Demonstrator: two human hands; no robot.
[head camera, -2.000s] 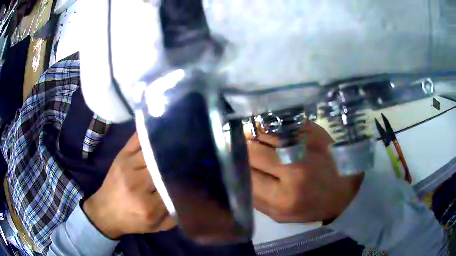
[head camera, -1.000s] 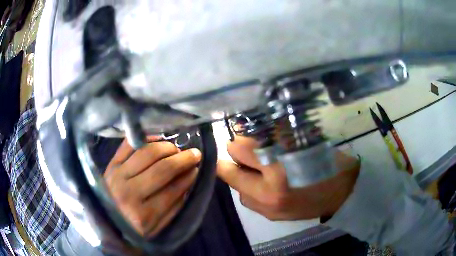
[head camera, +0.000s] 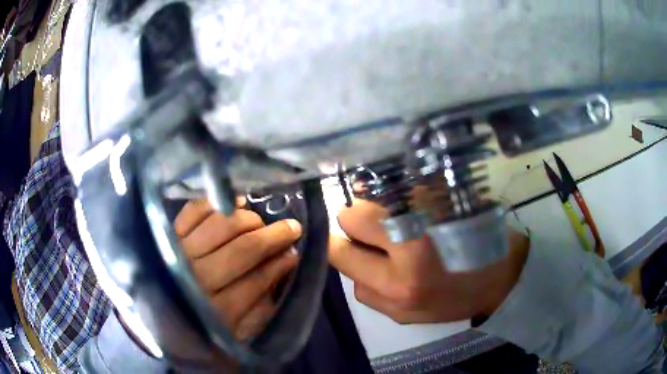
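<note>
A dark plain fabric band (head camera: 338, 321) runs from under the machine toward the table's front edge. My left hand (head camera: 241, 263) shows through the shiny curved guard (head camera: 117, 241), its fingers bent at the dark cloth; whether they pinch it is hidden. My right hand (head camera: 431, 274) is right of the band, fingers curled and fingertips near its edge, partly behind the tension assembly (head camera: 468, 234). Its grip is unclear. Plaid fabric (head camera: 55, 256) lies bunched at the left. The needle and presser foot are not clearly visible.
The white sewing machine head (head camera: 409, 66) fills the top of the view. Thread snips (head camera: 576, 204) with yellow-green and orange-red handles lie on the white table (head camera: 629, 197) at the right. A measuring-tape-like strip (head camera: 439, 352) runs along the front edge. Brown surfaces show at the far left.
The view has shifted, so the guard and machine head appear farther left than two seconds ago. My left hand is now close to the right hand, and the band shows between them.
</note>
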